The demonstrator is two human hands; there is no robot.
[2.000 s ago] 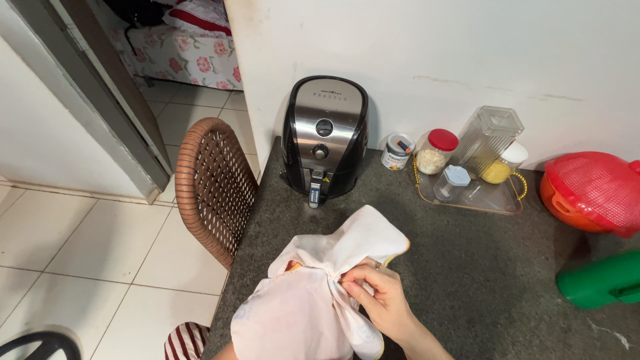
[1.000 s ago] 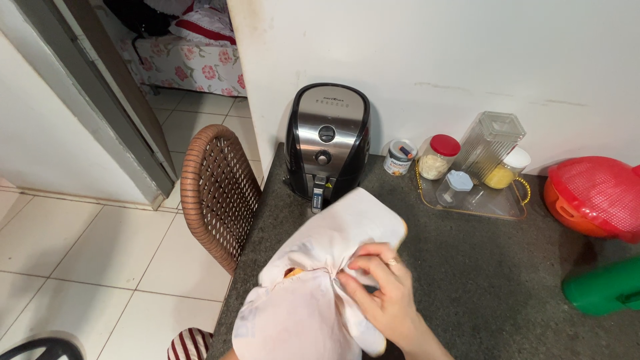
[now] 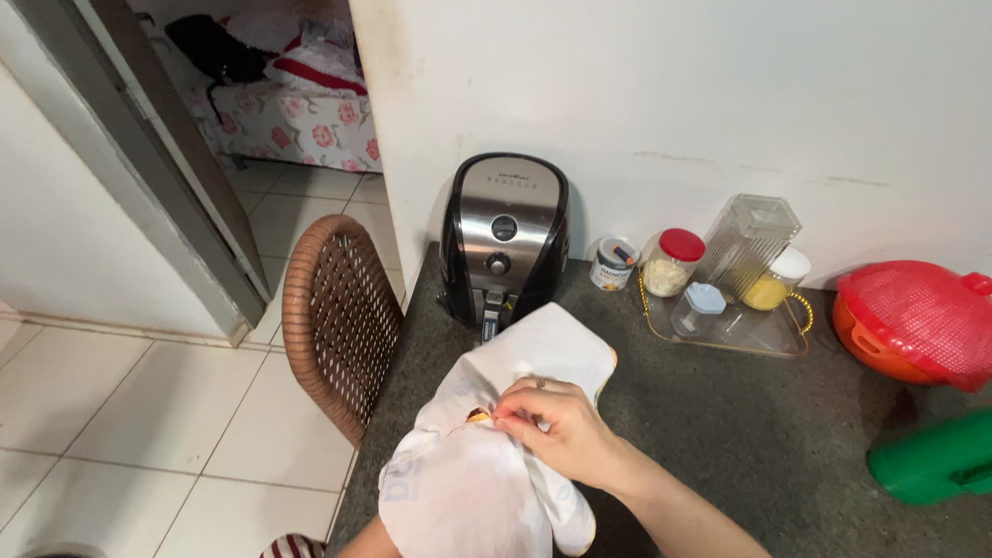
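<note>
A white cloth piece (image 3: 473, 480) with faint blue printing and a yellowish edge is held up over the dark countertop. My right hand (image 3: 546, 426), wearing a ring, pinches the fabric between thumb and fingertips beside a small opening (image 3: 479, 415) where orange and dark colour shows. Of my left arm only the forearm (image 3: 372, 542) appears at the bottom; the left hand is under or inside the cloth, hidden. Just beyond the cloth's upper edge stands a black and silver air fryer (image 3: 508, 240).
Behind stand a small can (image 3: 614, 267), a red-lidded jar (image 3: 673, 263) and a tray (image 3: 721, 337) with containers. At right are a red-covered orange bowl (image 3: 914, 325) and a green vessel (image 3: 930, 457). A woven chair (image 3: 341, 333) touches the counter's left side.
The cloth's upper flap has changed shape, and my right hand has stayed at the fabric near the small opening, its fingers slightly shifted.
</note>
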